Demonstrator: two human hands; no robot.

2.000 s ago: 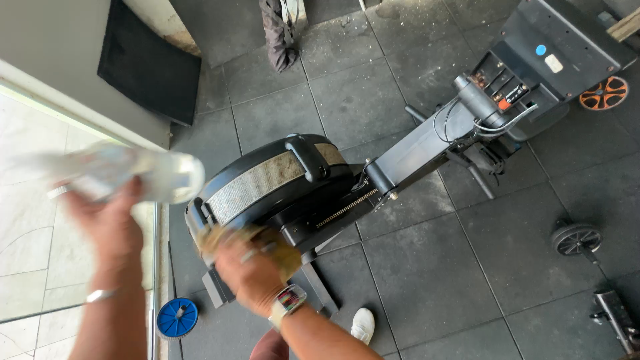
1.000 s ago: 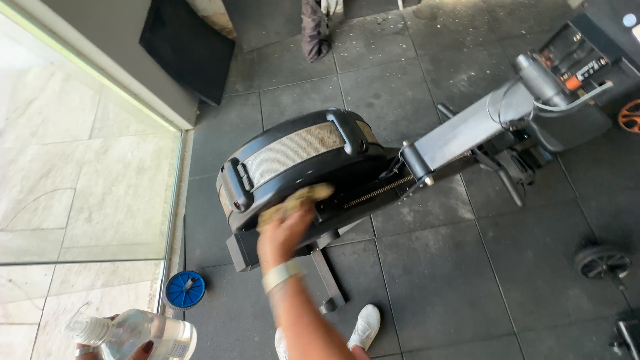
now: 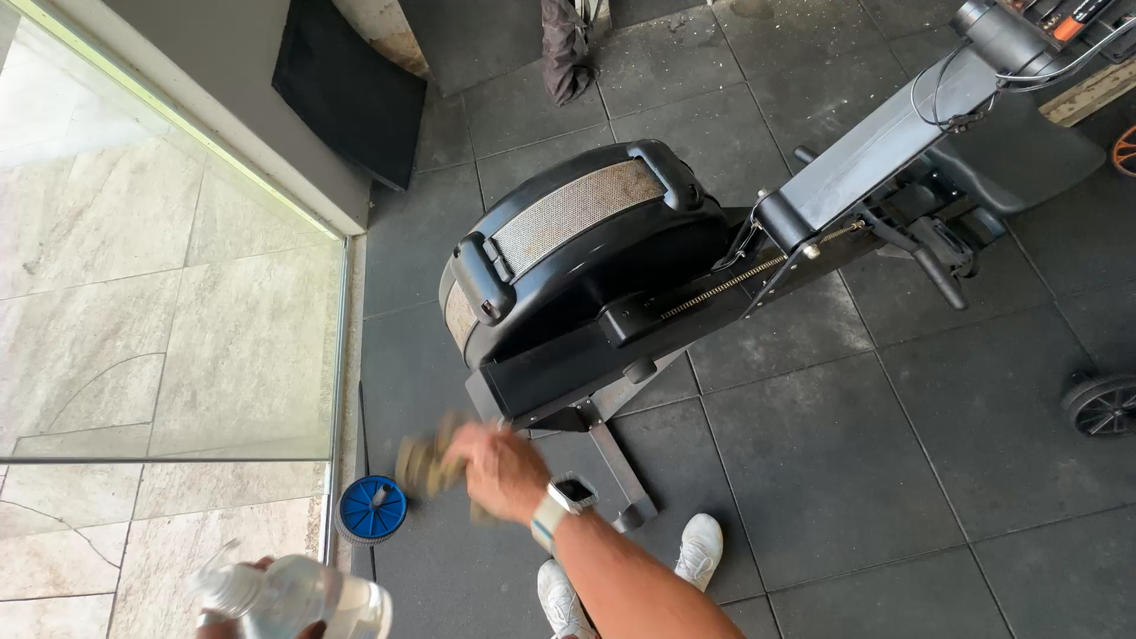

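Note:
My right hand point(image 3: 501, 470), with a smartwatch on the wrist, grips a yellowish-brown cloth point(image 3: 435, 461), blurred by motion, just off the lower front end of a black rowing machine point(image 3: 603, 257). The rower's round flywheel housing has a perforated metal band point(image 3: 577, 213) with brownish stains, and a chain point(image 3: 723, 288) runs along its frame. At the bottom left, my left hand point(image 3: 222, 626) is wrapped round a clear plastic bottle point(image 3: 297, 599) of clear liquid, tilted on its side; only some of its fingers show.
A blue ab wheel point(image 3: 373, 508) lies beside the glass door point(image 3: 177, 266) at left. A black panel point(image 3: 351, 89) leans on the wall. Dark cloth point(image 3: 565, 53) hangs at the top. A black wheel point(image 3: 1100, 404) is at right. My white shoes point(image 3: 699, 546) stand below the rower's front foot.
My right hand has moved with the cloth from the side of the flywheel housing to beyond the rower's lower front end. The bottle, raised at left two seconds ago, is now low in the view.

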